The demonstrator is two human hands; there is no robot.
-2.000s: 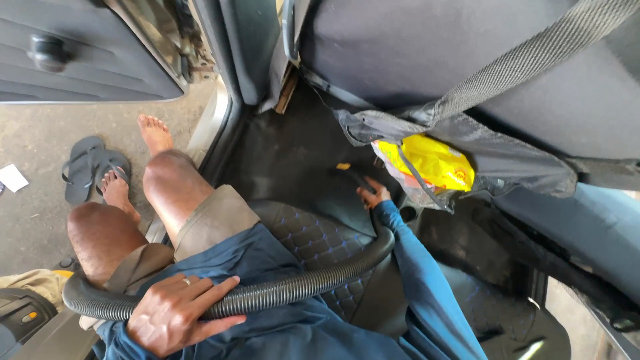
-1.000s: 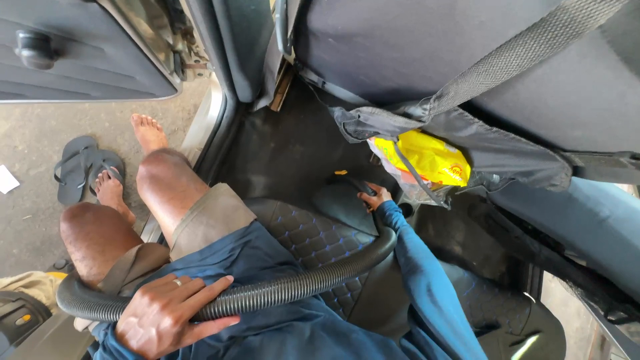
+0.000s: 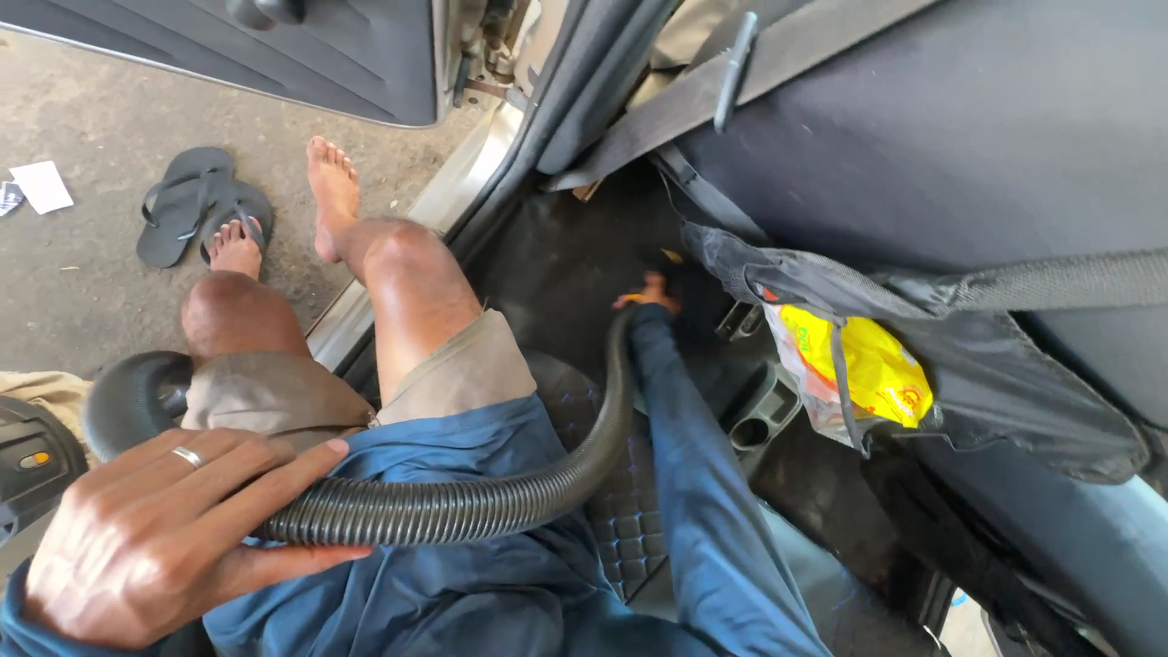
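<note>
A black corrugated vacuum hose [image 3: 456, 511] crosses my lap and curves forward on the right to the car's dark footwell. My left hand [image 3: 173, 520], with a ring on one finger, is closed around the hose at the lower left. Down on the footwell floor [image 3: 547, 255], my right hand [image 3: 652, 294] grips the hose's far end; its fingers are small and partly blurred, and the nozzle is hard to make out against the dark floor. A quilted seat with blue stitching [image 3: 630, 538] shows beside my right forearm.
A yellow plastic bag [image 3: 862, 365] sits in the torn seat-back pocket [image 3: 1022, 383]. Beside the footwell is a console with a cup holder [image 3: 753, 429]. The car door [image 3: 338, 55] stands open at upper left. Black flip-flops [image 3: 187, 205] lie on the ground outside, near a vacuum cleaner body [image 3: 36, 465].
My right hand has reached farther forward into the footwell with the hose end. My left hand stays on the hose. The view has shifted.
</note>
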